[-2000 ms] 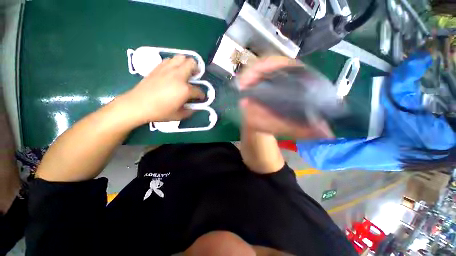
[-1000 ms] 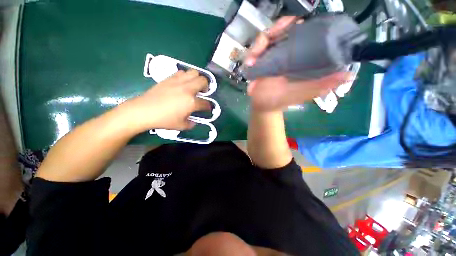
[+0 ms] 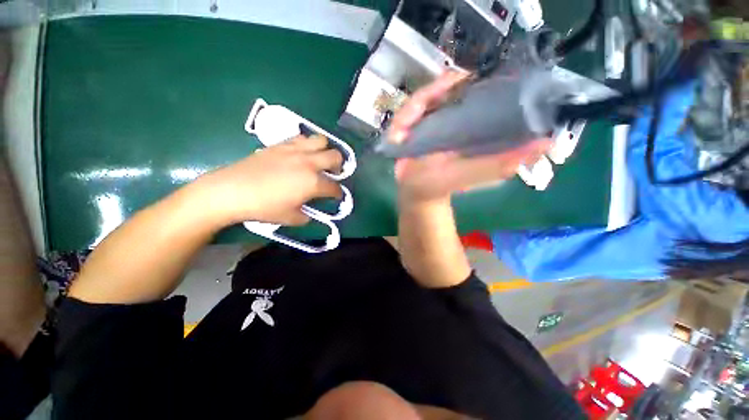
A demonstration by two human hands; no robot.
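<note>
Three white looped plastic housings lie side by side on the green bench, slanting down to the right. My left hand lies over them, fingertips in the loops, and covers their middle parts. My right hand holds the grey electric screwdriver, slightly blurred, with its tip pointing left, a short way right of the loops. Its black cord runs off to the right. The screw at the tip, if any, is too small to see.
The screw feeder stands beyond the screwdriver tip. More white housings lie right of my right hand, partly hidden by it. A person's blue sleeve is at the bench's right end. Cords hang at the upper right.
The three housings under my left hand have shifted towards me and turned to a steeper slant. The screwdriver moved right, then slightly back left and down; its tip now sits nearer the loops.
</note>
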